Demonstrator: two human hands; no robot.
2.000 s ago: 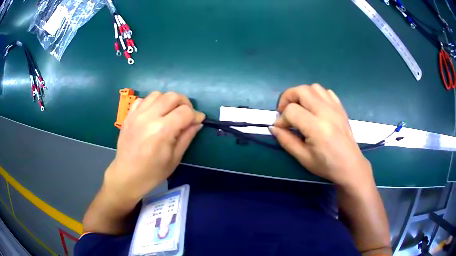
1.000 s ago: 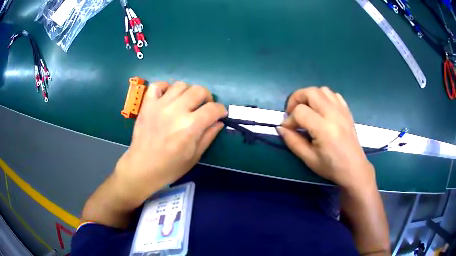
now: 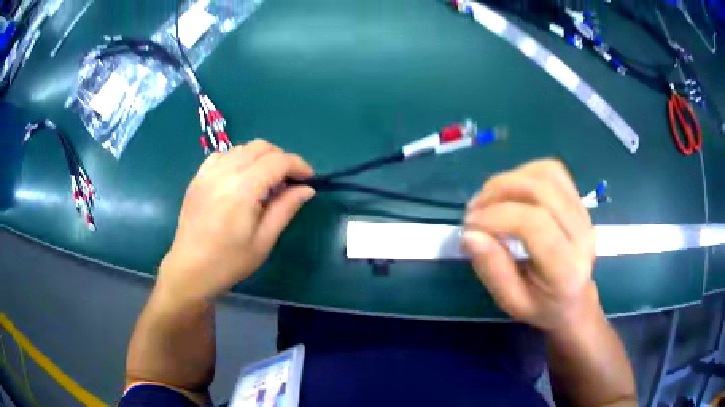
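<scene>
My left hand (image 3: 240,216) pinches a black wire harness (image 3: 366,189) where its wires come together. From there the wires fan out to the right. One branch ends in white marker sleeves (image 3: 433,145) with red and blue terminals, slightly blurred. My right hand (image 3: 529,242), blurred, holds another black wire of the harness; a white sleeve and blue terminal (image 3: 600,193) show beyond it. The white measuring strip (image 3: 405,240) lies below the wires. The orange connector is not in view.
A steel ruler (image 3: 572,79) lies further in at the right, near orange-handled scissors (image 3: 684,123). Plastic bags (image 3: 119,111) and harnesses with red terminals (image 3: 82,191) lie at the left. Blue-tipped harnesses (image 3: 596,44) lie at the far right.
My left hand has moved left and down and the orange connector has gone from view. The wires are now spread apart, with one branch end raised in the middle. The view has shifted.
</scene>
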